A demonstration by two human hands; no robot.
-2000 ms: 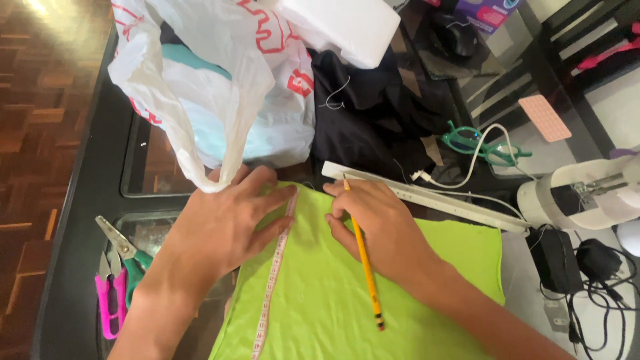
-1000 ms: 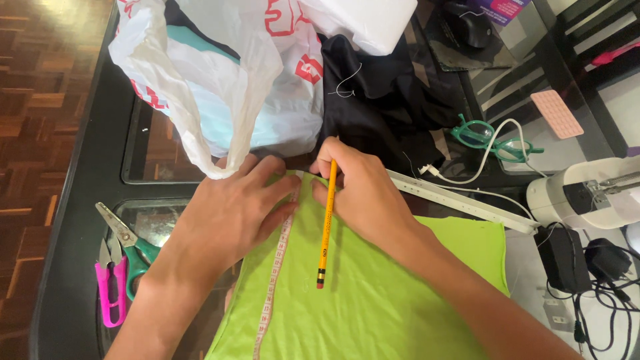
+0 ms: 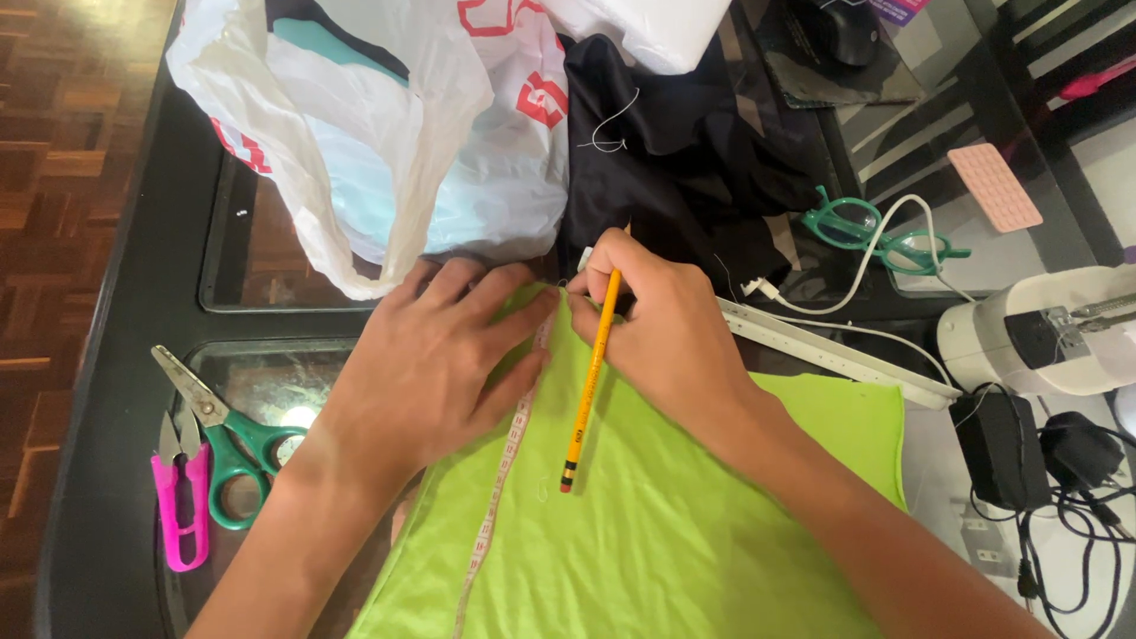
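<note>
Lime-green fabric (image 3: 657, 524) lies spread in front of me, with a pinkish measuring tape (image 3: 499, 479) running along its left part. My left hand (image 3: 444, 355) presses flat on the fabric, its fingertips on the upper end of the tape. A yellow pencil (image 3: 590, 390) with a red eraser is held in my right hand (image 3: 661, 319), eraser end toward me. The thumb and fingers of that hand are at the fabric's top edge, close to the tape end. Beyond my hand, a white ruler-like strip (image 3: 825, 348) extends to the right.
Green-handled scissors (image 3: 232, 444) and pink thread snips (image 3: 182, 497) lie left. Behind are a white plastic bag (image 3: 524, 177) and black fabric (image 3: 674, 169). Green-framed glasses (image 3: 887, 235), a white cable, a white sewing machine (image 3: 1047, 328) and a black power adapter (image 3: 998, 453) stand right.
The pencil has swung from slanting right to slanting left, its eraser end moving left over the fabric. My left hand stays on the tape and fabric.
</note>
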